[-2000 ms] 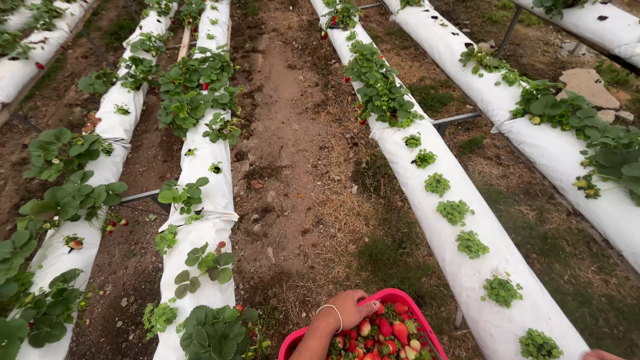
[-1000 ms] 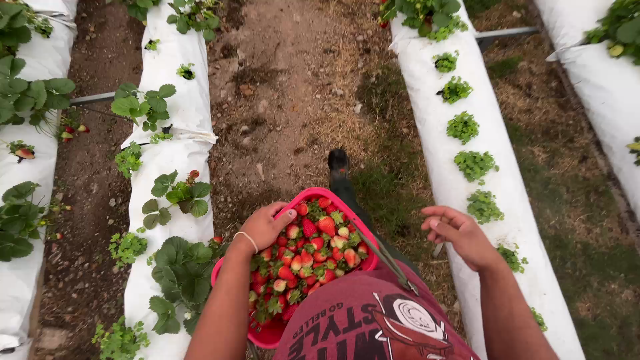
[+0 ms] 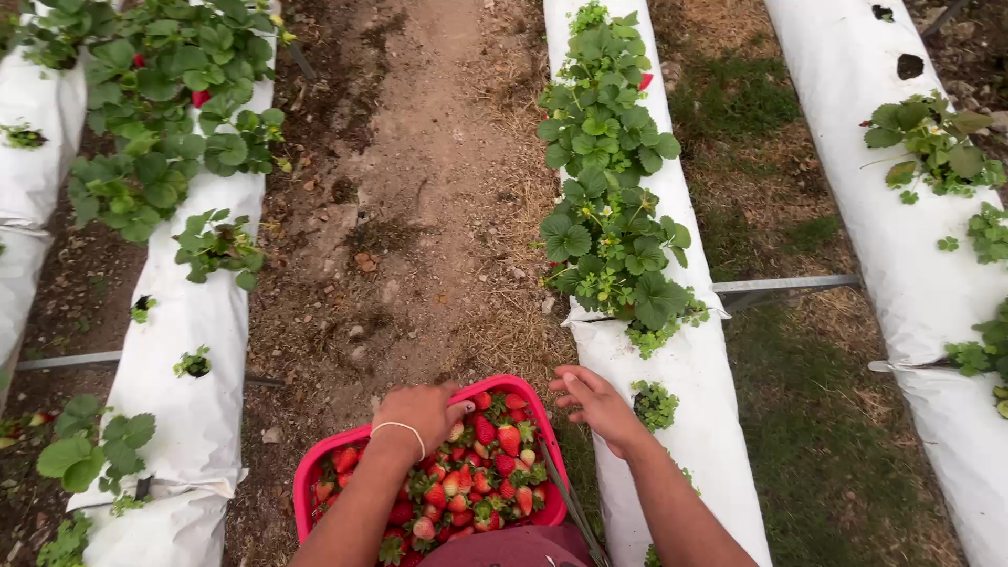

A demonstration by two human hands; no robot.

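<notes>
A pink-red plastic basket (image 3: 310, 457) full of strawberries (image 3: 461, 484), mostly red with green caps, rests against my body at the bottom centre. My left hand (image 3: 417, 413), a pale band on its wrist, grips the basket's far rim, with its thumb over the inside edge. To the right of the basket, my right hand (image 3: 591, 402) is held in the air with fingers parted and slightly curled, holding nothing. It is near the edge of the right-hand white grow bag (image 3: 669, 378). Leafy strawberry plants (image 3: 606, 157) grow from that bag, with a red berry (image 3: 646, 81) at its right side.
A dirt path (image 3: 417, 181) runs ahead between the rows. On the left, another white grow bag (image 3: 181, 402) carries strawberry plants with red berries. A metal crossbar (image 3: 787, 284) joins the right-hand rows. A dark strap (image 3: 568, 500) hangs beside the basket.
The view has moved forward along the row, bringing denser plants close on the right. My left hand stays on the basket rim. My right hand, beyond the basket one second ago, is now nearer to it.
</notes>
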